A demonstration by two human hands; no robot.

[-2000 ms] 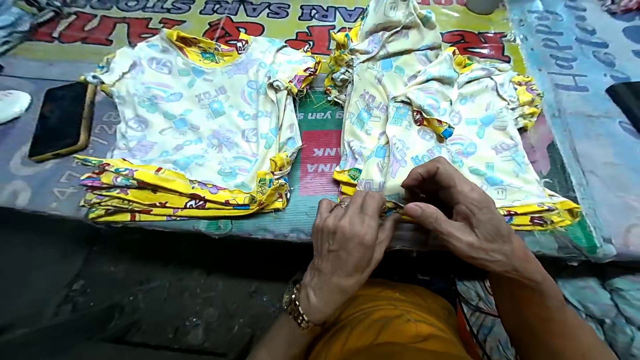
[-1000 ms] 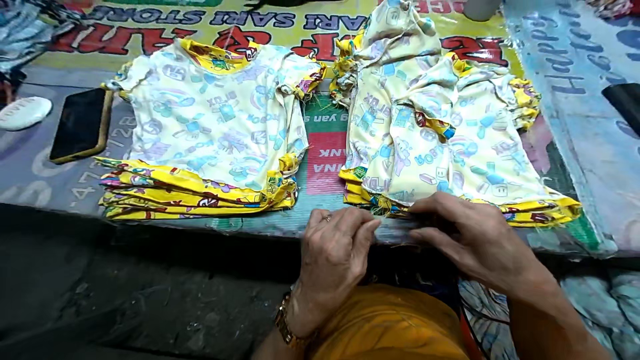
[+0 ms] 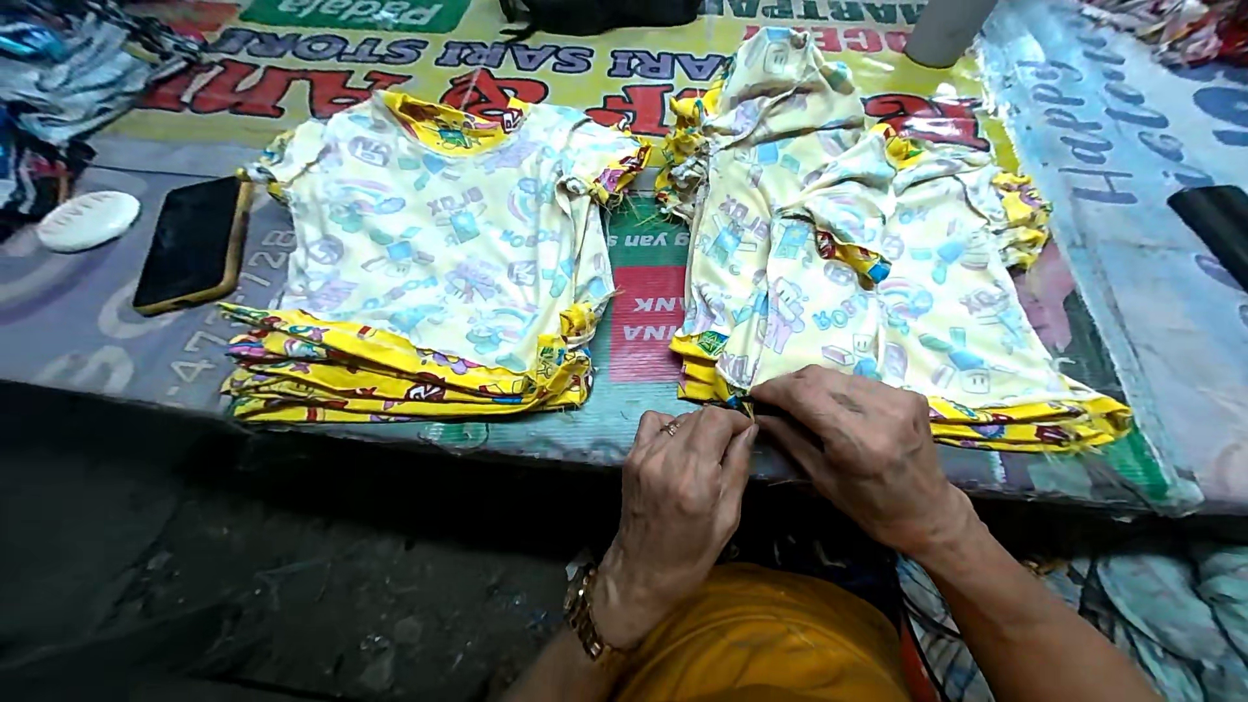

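Two piles of small, inside-out printed shirts with yellow hems lie at the table's front edge. The left pile (image 3: 448, 253) is neatly stacked, its hems layered toward me. On the right pile (image 3: 955, 292) the top shirt is partly folded over, a sleeve lying across its middle. My left hand (image 3: 682, 478), with a ring and a gold-coloured watch, has its fingertips closed on the edge of the yellow hem at that pile's front. My right hand (image 3: 858, 439) pinches the same hem just to the right. The fingertips partly hide what is held there.
A smartphone (image 3: 193, 244) and a white oval object (image 3: 89, 220) lie left of the shirts. Bundled cloth (image 3: 78, 78) is at the far left. A grey cylinder (image 3: 949, 31) stands at the back, a black object (image 3: 1214, 229) at the right. The tarpaulin-covered table bears printed writing.
My right hand has moved left along the hem, close beside my left hand, whose fingertips now meet the hem. The two piles stay in place.
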